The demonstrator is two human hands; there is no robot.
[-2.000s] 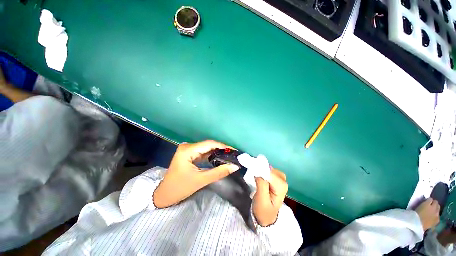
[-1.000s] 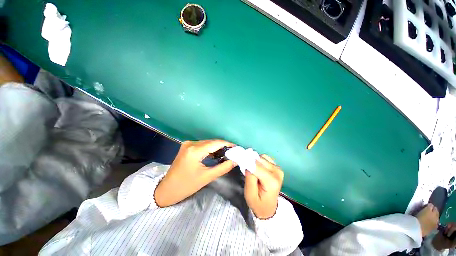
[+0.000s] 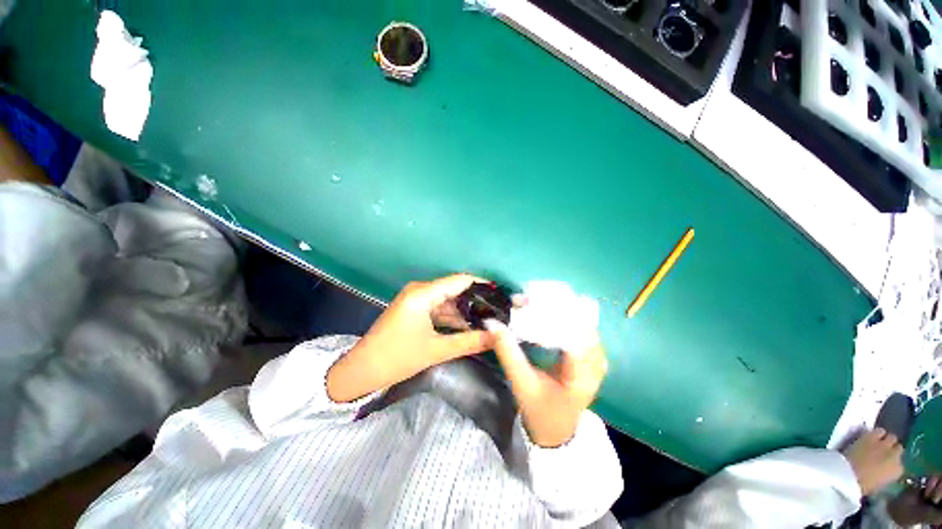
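My left hand (image 3: 408, 341) holds a round black watch body (image 3: 483, 306) by its edge, between thumb and fingers, above the mat's near edge. The watch body's dark round face shows. My right hand (image 3: 558, 377) holds a white wiping cloth (image 3: 556, 313), which is spread and blurred just right of the watch body. A right fingertip is close to the watch body's lower right edge; I cannot tell if it touches.
A silver watch case (image 3: 401, 51) and a flat white cloth (image 3: 124, 78) lie on the green mat (image 3: 496, 176). A yellow stick (image 3: 660, 273) lies at right. A black foam tray (image 3: 646, 47) and white parts tray (image 3: 878, 72) stand at far right. People sit on both sides.
The cloth has moved off the watch body to the right and opened out. The watch body's face has come into view.
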